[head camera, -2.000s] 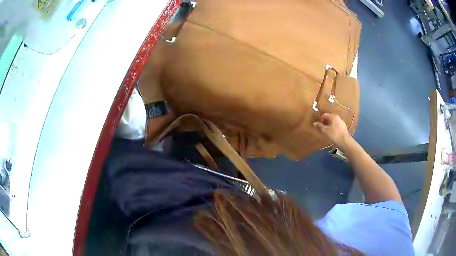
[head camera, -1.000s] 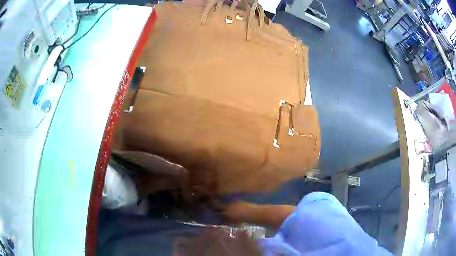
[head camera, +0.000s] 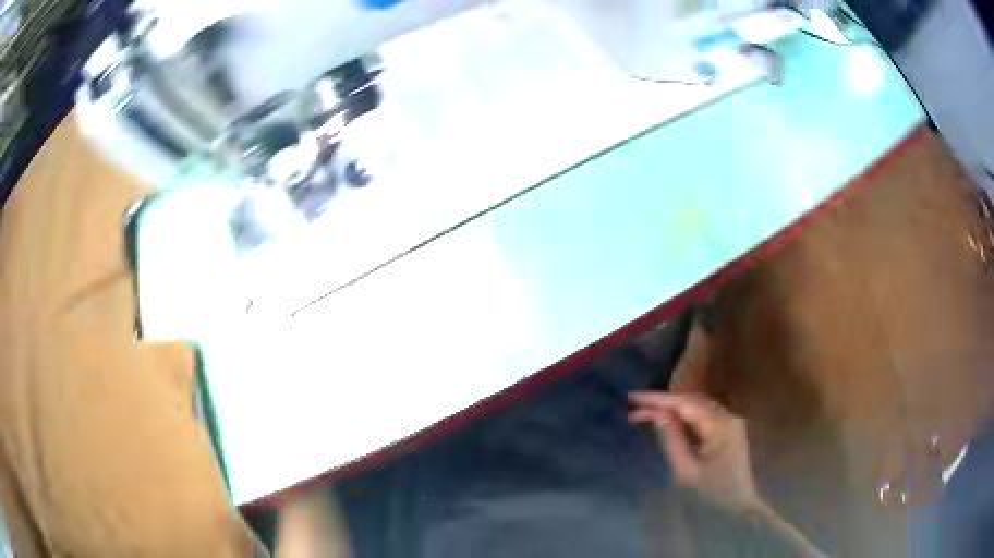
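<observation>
My right hand (head camera: 706, 441) is below the red table edge, right of centre, with thumb and fingers apart and nothing visible between them. My left hand or forearm (head camera: 313, 530) is a blurred skin-toned shape, cut off at the bottom edge; its fingers cannot be made out. Brown bag panels (head camera: 872, 294) hang at the right beyond the table edge, blurred. More brown material (head camera: 71, 327) lies at the left, past the table's end. The sewing machine's needle and foot area (head camera: 311, 164) is blurred, with no panel visible under it.
The pale green and white table (head camera: 610, 245) crosses the view diagonally, with a dark red front edge (head camera: 567, 363). The white machine body (head camera: 469, 65) stands along the back. Dark-clothed legs (head camera: 512, 458) are below the table. A cable (head camera: 776, 65) lies at the upper right.
The view has swung from the brown panels on the right to the table and machine. The panels now show at the right edge. My right hand, blurred low in the earlier view, now shows clearly below the table edge.
</observation>
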